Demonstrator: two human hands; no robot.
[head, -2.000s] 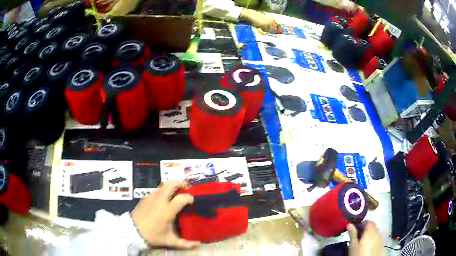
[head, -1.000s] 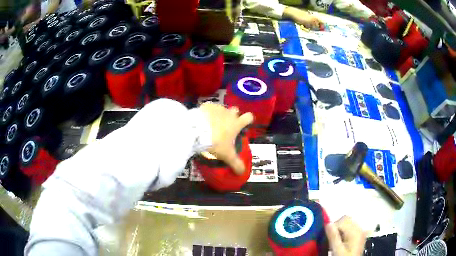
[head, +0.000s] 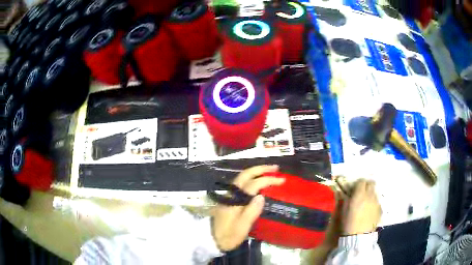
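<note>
A red speaker [head: 297,209] lies on its side at the near table edge, its black port strip facing up. My left hand [head: 240,212] grips its left end, with the black carry strap [head: 230,195] by the fingers. My right hand [head: 361,207] is at its right end, fingers curled. A thin pale piece shows by the fingertips; whether the hand holds it is unclear. Another red speaker [head: 235,124] stands upright on the black printed sheet [head: 119,178], its end ring glowing white-purple.
Two lit red speakers stand behind, one of them here [head: 251,49]. Several unlit red speakers [head: 152,54] and massed black ones [head: 49,77] fill the left. A hammer [head: 406,147] lies on the blue-white sheet [head: 357,93]. A small fan [head: 460,251] is at lower right.
My left hand has left the speaker on the black sheet, which now stands upright and lit, and come back to the near speaker. That speaker has turned onto its side, strip upward.
</note>
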